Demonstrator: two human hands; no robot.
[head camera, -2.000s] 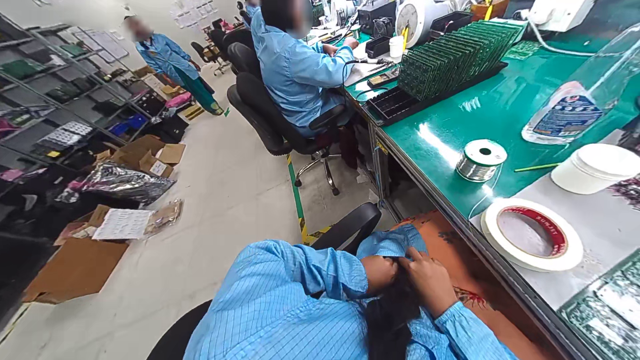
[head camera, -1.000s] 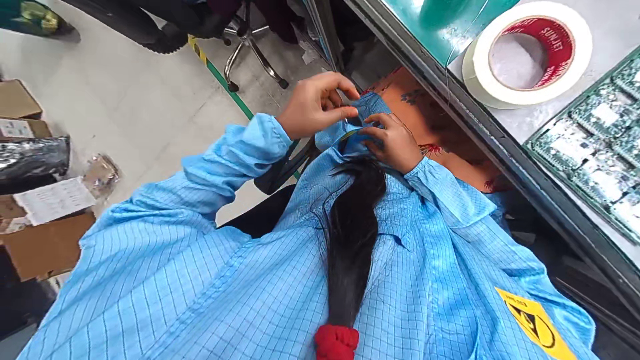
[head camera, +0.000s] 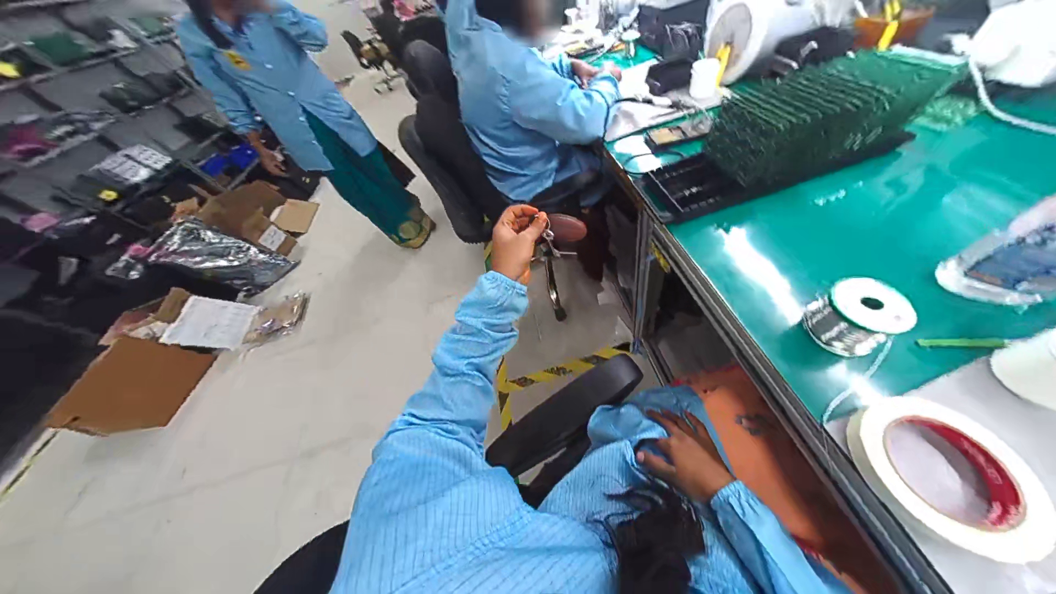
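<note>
My left hand (head camera: 516, 239) is raised over the aisle at arm's length, its thumb and fingertips pinched on a small shiny thing (head camera: 546, 234), too small to name. My right hand (head camera: 685, 454) lies lower, on the blue coat cloth (head camera: 610, 474) over my lap, fingers somewhat spread; what is under the palm is hidden. Dark hair hangs just below it. Right of my hands is the green-topped workbench (head camera: 792, 239), with a spool of solder wire (head camera: 858, 318), a roll of masking tape (head camera: 949, 478) and a rack of green circuit boards (head camera: 808, 124).
A seated person (head camera: 528, 91) works at the bench ahead; another person (head camera: 305, 107) stands in the aisle. A black chair armrest (head camera: 569, 404) lies between my arms. Open cardboard boxes (head camera: 132, 384) and loaded shelves (head camera: 74, 99) are on the left. A clear bottle (head camera: 1002, 256) lies on the bench.
My hands were together at my lap; my left hand has moved forward and away, while my right hand stays there. The standing person appears nearer than two seconds ago. The view has tilted up again.
</note>
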